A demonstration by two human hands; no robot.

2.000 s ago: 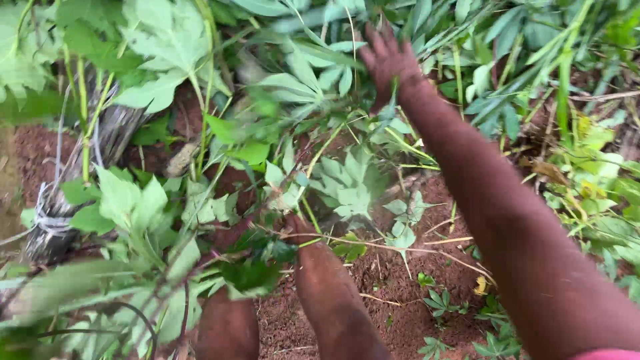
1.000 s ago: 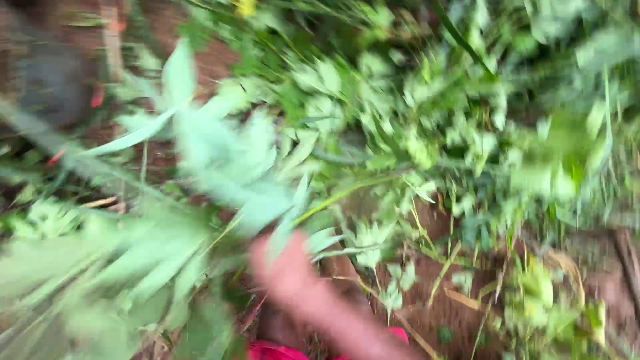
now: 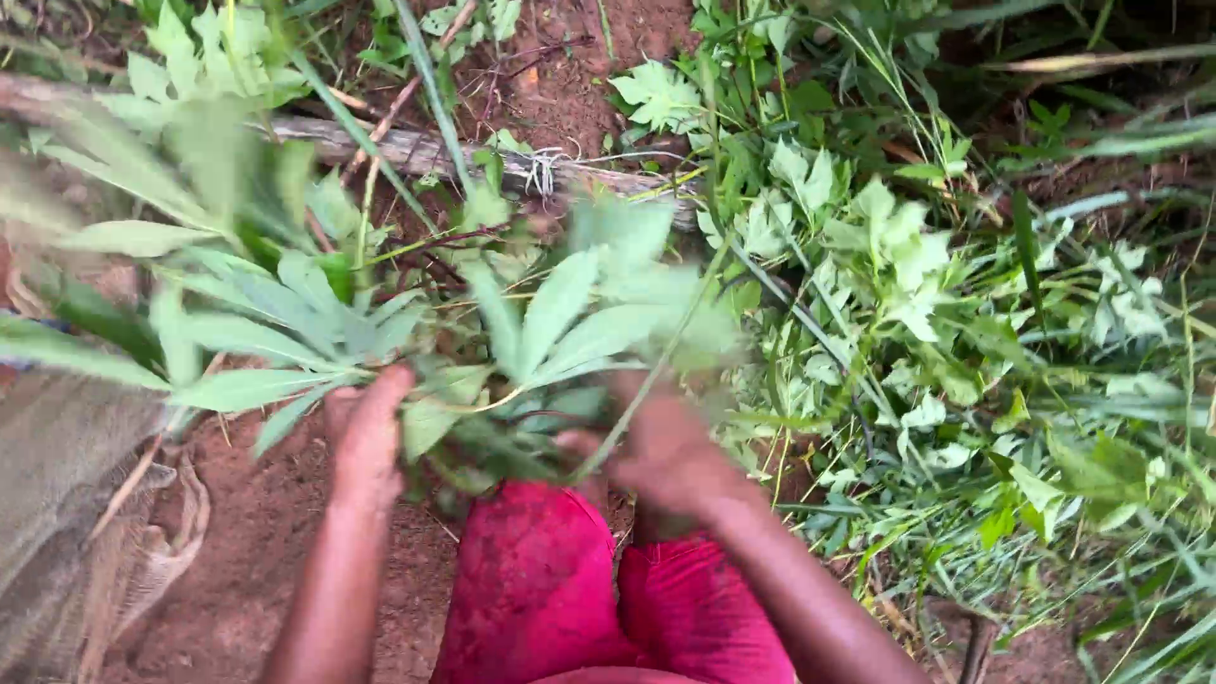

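Both of my hands are among a bunch of leafy green stems [image 3: 570, 328] in front of my red trousers. My left hand [image 3: 369, 427] is closed on the stems at the left, where long narrow leaflets [image 3: 256, 332] fan out over and past it. On the other side my right hand [image 3: 655, 446], blurred by motion, grips a green stem low in the bunch. Leaves cover part of the fingers of each hand.
A weathered wooden pole [image 3: 418, 152] with a pale tie around it lies beyond the bunch. Cut leafy vines and grass [image 3: 931, 332] are heaped at the right. A pale woven sack [image 3: 66, 456] lies at the left on reddish soil [image 3: 266, 560].
Two seconds ago one hand was reaching out into the foliage with spread fingers; now both hands are close to my knees with leafy stems in them. The view has shifted a lot.
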